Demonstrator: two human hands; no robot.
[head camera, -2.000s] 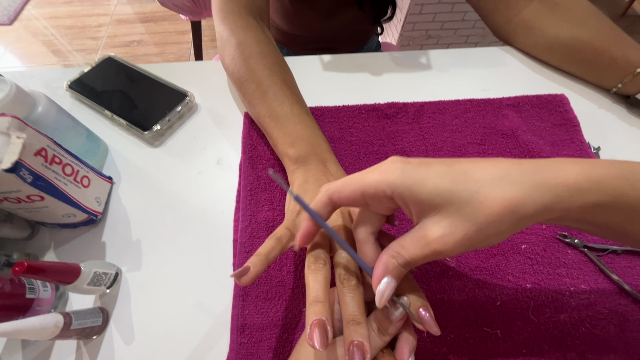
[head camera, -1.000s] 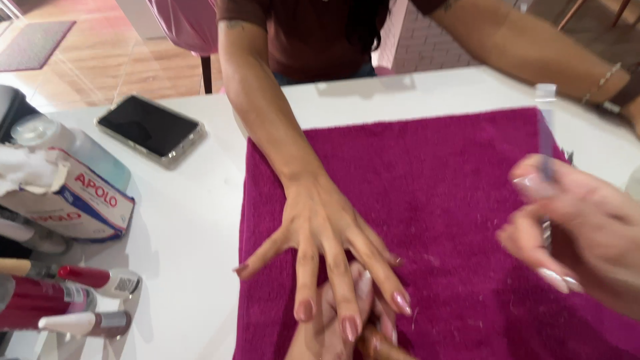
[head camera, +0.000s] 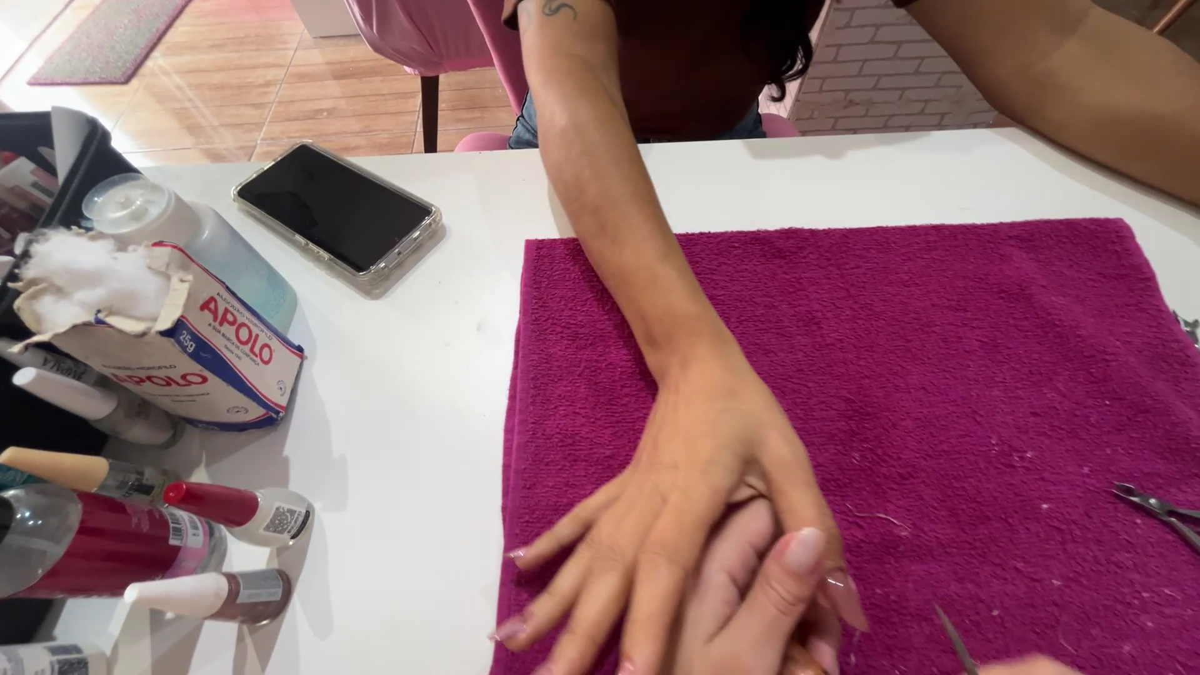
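My left hand (head camera: 750, 600) is under another person's outstretched hand (head camera: 684, 469) and holds it near the thumb and palm; its lower part is cut off by the frame. Both hands are over a magenta towel (head camera: 937, 356). Only a sliver of my right hand (head camera: 1031, 665) shows at the bottom edge, with the thin metal tip of a tool (head camera: 954, 637) sticking out beside it; its grip is out of view. Cuticle nippers (head camera: 1158, 511) lie on the towel at the right edge.
On the white table (head camera: 403, 422) lie a smartphone (head camera: 337, 211) and, at left, an open cotton box (head camera: 225, 347), a clear plastic bottle (head camera: 234, 253), several nail polish bottles (head camera: 239, 506) and a black container (head camera: 80, 178). A person sits opposite.
My right hand has gone from the right side down to the bottom edge. The blue stick it held is out of sight. The other person's hand has turned, its thumb now at my left hand.
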